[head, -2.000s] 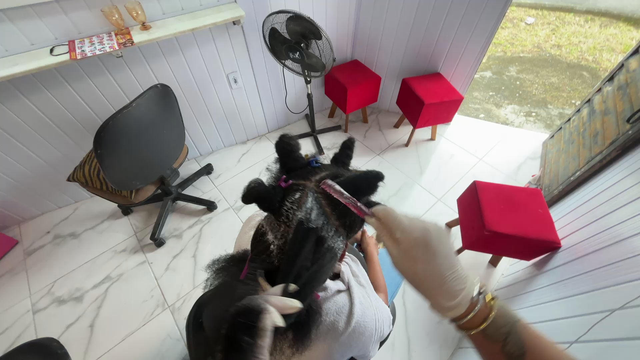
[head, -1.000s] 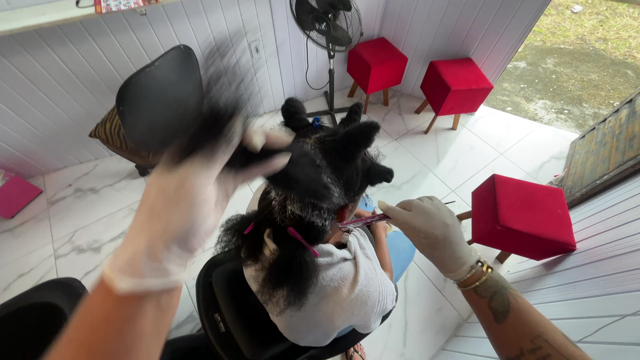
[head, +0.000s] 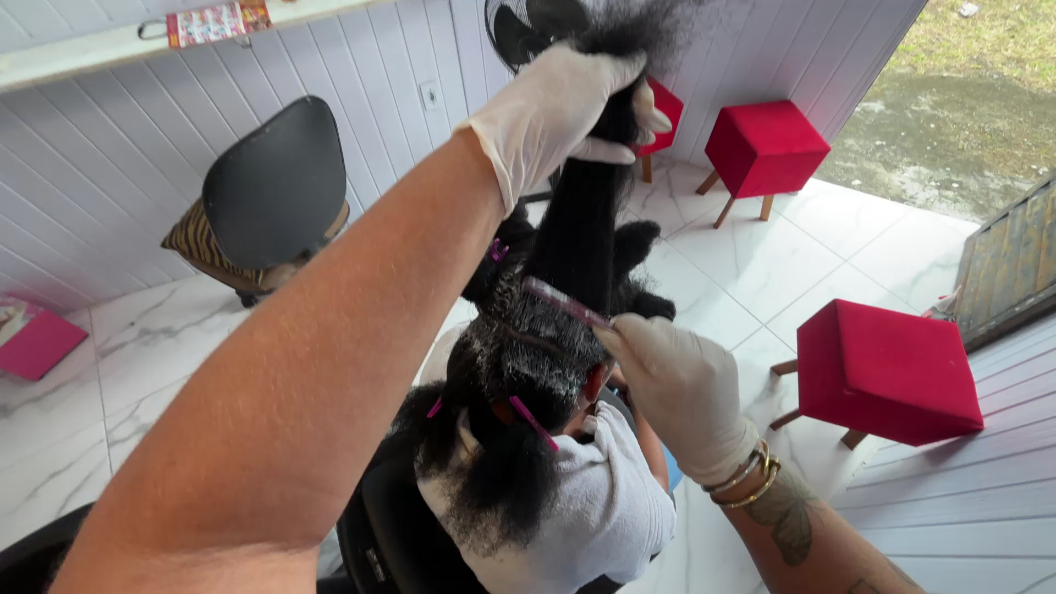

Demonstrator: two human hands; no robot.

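Note:
My left hand point(head: 569, 107), in a pale glove, grips a thick section of dark hair point(head: 582, 214) and holds it stretched up from the head of a seated person. In my gloved right hand point(head: 681, 384) is a comb point(head: 565, 302), whose teeth side lies against the roots of that section. White product coats the hair around the parting lines. Pink hair clips point(head: 533, 422) hold the lower sections at the nape, and another clip point(head: 497, 249) sits higher up. Twisted tufts stand at the front of the head. A white towel point(head: 602, 503) covers the person's shoulders.
Red stools point(head: 887, 371) stand to the right and at the back point(head: 766, 153). A black fan point(head: 516, 33) is behind my left hand. An office chair point(head: 276, 181) with a striped cushion stands left, below a wall shelf point(head: 91, 54). A pink box point(head: 41, 342) lies on the floor.
My left hand, blurred with hair in it a second ago, now holds the section up above the head. My right hand has brought the comb from beside the neck to the roots.

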